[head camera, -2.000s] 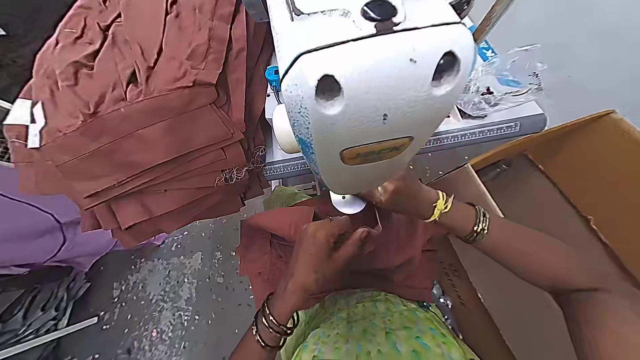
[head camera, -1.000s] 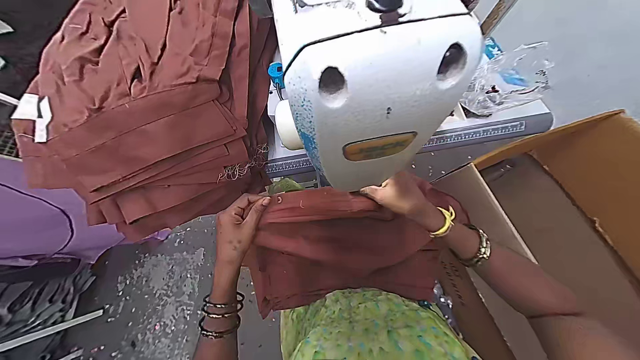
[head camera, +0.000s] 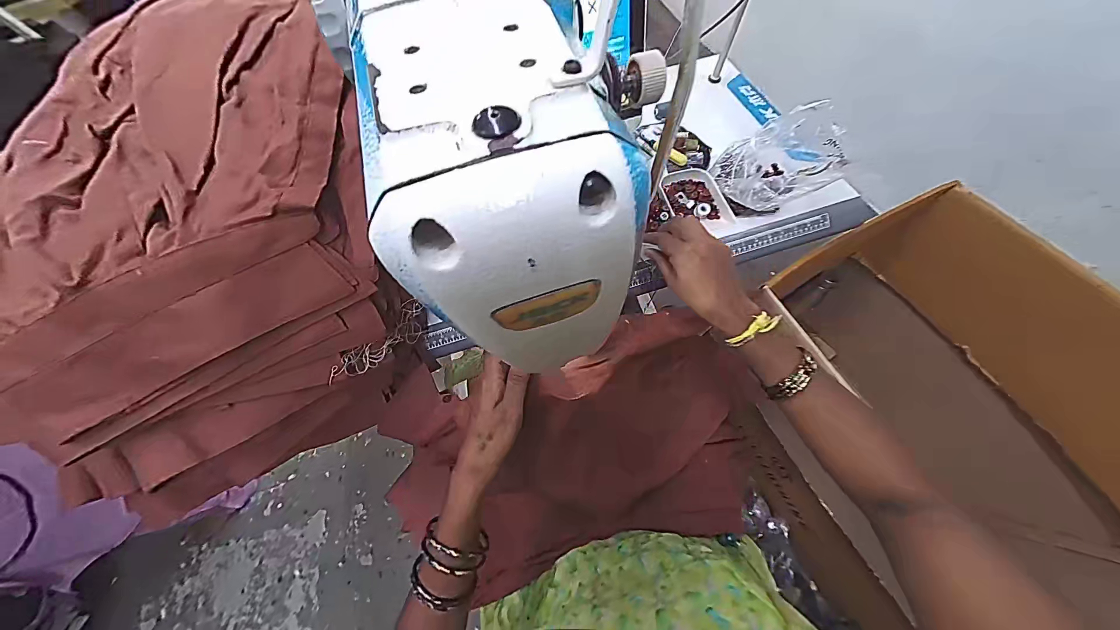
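Note:
The white and blue head of a sewing machine (head camera: 499, 219) fills the upper middle and hides its needle area. Reddish-brown cloth (head camera: 621, 437) lies across my lap and runs up under the machine head. My left hand (head camera: 494, 420) rests on this cloth at its left part, fingertips hidden below the head. To the right of the head, my right hand (head camera: 700, 267) is raised beside a small white tray of dark red buttons (head camera: 691, 197), fingers bent together; a small pale thing shows at the fingertips, too unclear to name.
Stacked reddish-brown cloth pieces (head camera: 201, 306) with loose threads cover the left side. An open cardboard box (head camera: 989, 350) stands at the right, close to my right forearm. A clear plastic bag (head camera: 779, 157) lies behind the tray. Purple cloth (head camera: 52, 516) is at the lower left.
My right hand has let go of the cloth and moved right, beside the button tray. My left hand has moved from the cloth's upper left edge to below the machine head.

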